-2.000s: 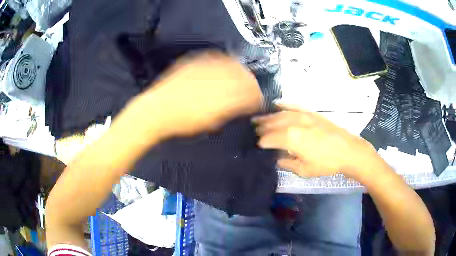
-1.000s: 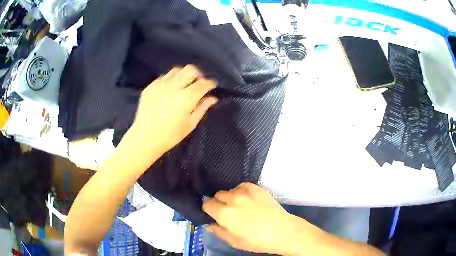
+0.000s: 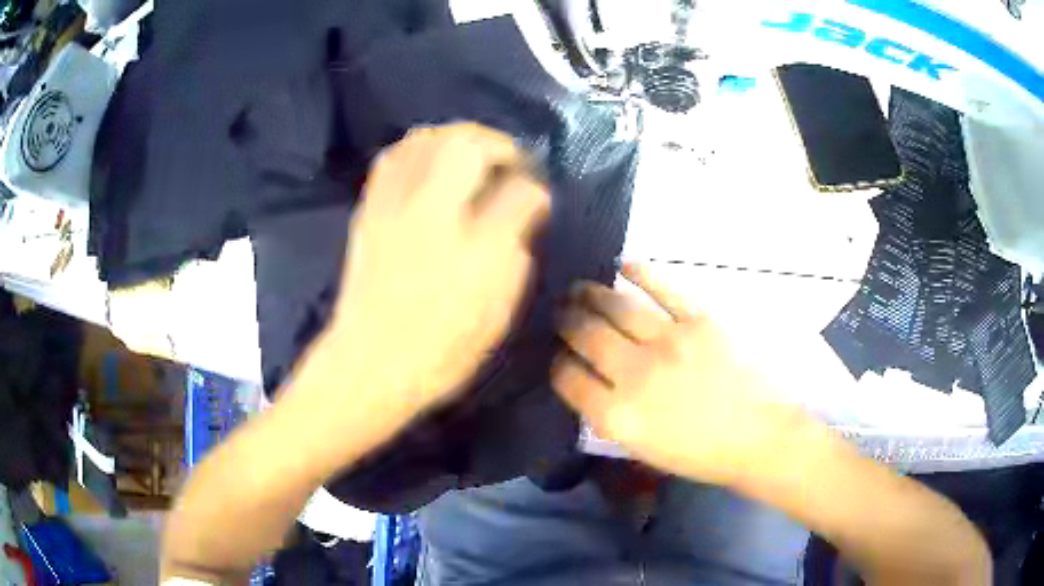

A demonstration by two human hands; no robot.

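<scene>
A dark pinstriped garment panel (image 3: 458, 429) lies under both hands, partly over the table's front edge and my lap. My left hand (image 3: 447, 223) is on the panel left of the needle, slightly blurred, its fingers curled and pinching cloth. My right hand (image 3: 641, 355) holds the panel's right edge with bent fingertips near the table front. The presser foot and needle area (image 3: 630, 109) is above the cloth's upper right part. The exact fold under my left fingers is hidden.
Stacked dark panels (image 3: 206, 126) lie at left, beside a grey-white box with a round grille (image 3: 52, 126). A smartphone (image 3: 839, 126) and striped cut pieces (image 3: 939, 263) lie right. The white "JACK" machine (image 3: 859, 46) is at the top. A blue crate (image 3: 208, 418) stands below the table.
My right hand has moved up and right from the panel's lower edge. My left hand has curled its fingers. The panel is more bunched, and the view has shifted slightly.
</scene>
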